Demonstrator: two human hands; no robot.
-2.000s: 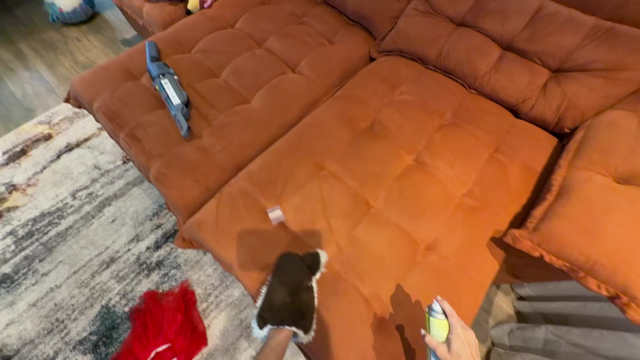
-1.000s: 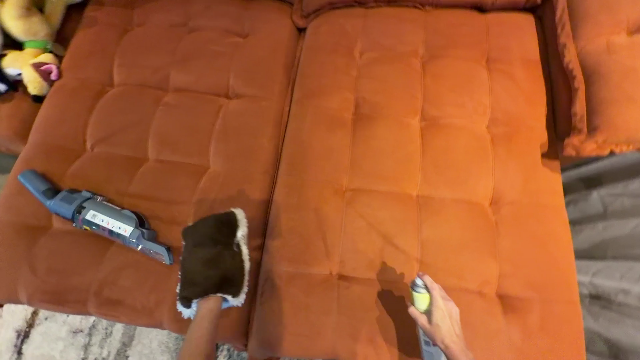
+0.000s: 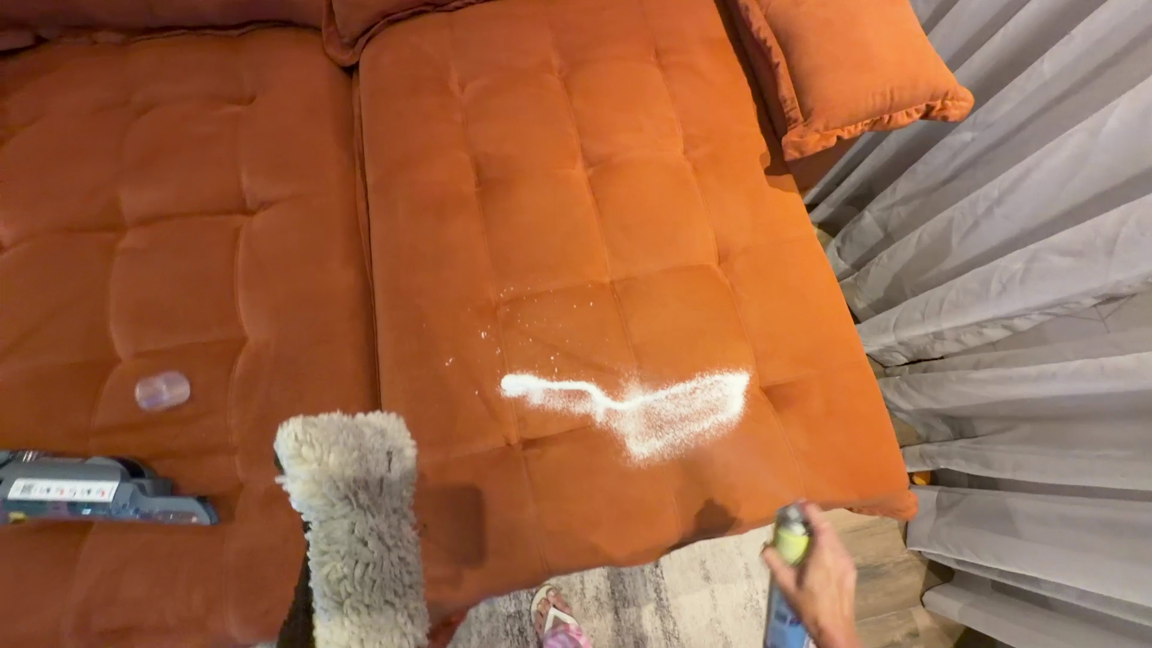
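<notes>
My right hand (image 3: 823,571) grips a spray can (image 3: 790,549) at the lower right, just off the front edge of the orange tufted sofa seat (image 3: 558,216). White foam (image 3: 670,409) lies in an irregular streak on the seat, with small specks scattered above it. My left hand is inside a fluffy cleaning mitt (image 3: 364,522), pale pile showing and dark at its left side; the hand itself is hidden. The mitt is raised over the seam between two seat sections. A clear plastic cap (image 3: 163,391) lies on the left section.
A grey handheld vacuum cleaner (image 3: 99,490) rests on the left seat section. An orange cushion (image 3: 864,67) is at the upper right, beside grey curtains (image 3: 1017,270). Below the sofa edge are a patterned rug (image 3: 666,585), wood flooring and a foot in a flip-flop (image 3: 551,612).
White foam now marks the right seat section, which was bare one second ago. The mitt has turned from its dark side to its pale pile. The view has shifted.
</notes>
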